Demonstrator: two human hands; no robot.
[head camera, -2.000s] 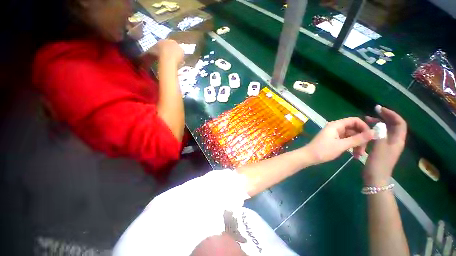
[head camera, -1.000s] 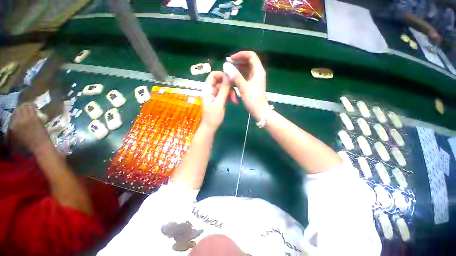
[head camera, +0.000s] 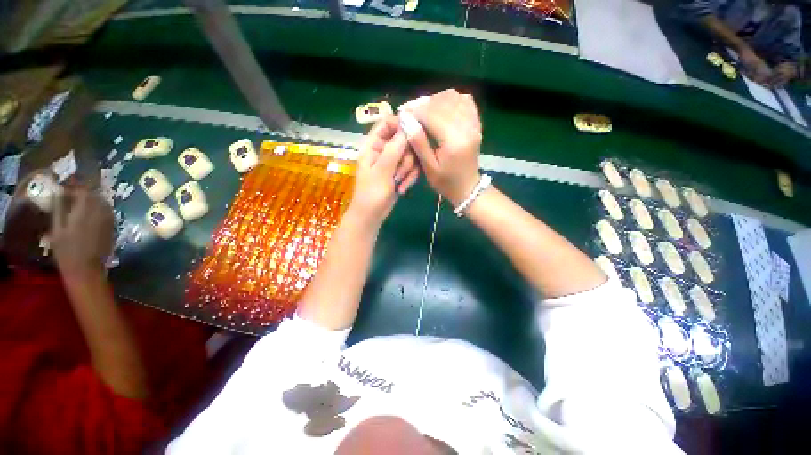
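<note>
My left hand (head camera: 382, 169) and my right hand (head camera: 450, 140) meet in front of me, over the pale rail. Their fingertips pinch a small white piece (head camera: 410, 121), mostly hidden by the fingers; what it is I cannot tell. A cream housing (head camera: 373, 112) lies on the green belt just beyond my left hand. An orange bundle of strips (head camera: 274, 233), yellow at its top, lies on the bench left of my left forearm.
Several cream housings (head camera: 191, 201) lie left of the bundle. A worker's hand (head camera: 82, 222) in a red sleeve is at far left. Cream covers (head camera: 670, 258) lie in rows at right, beside label sheets (head camera: 761, 298). A metal post (head camera: 238, 67) rises left. Another person's hands (head camera: 770, 71) are at upper right.
The view has swung right since the oldest frame, bringing the rows of covers into view. Over the last second my hands have stayed together, with the right hand turned more over the piece.
</note>
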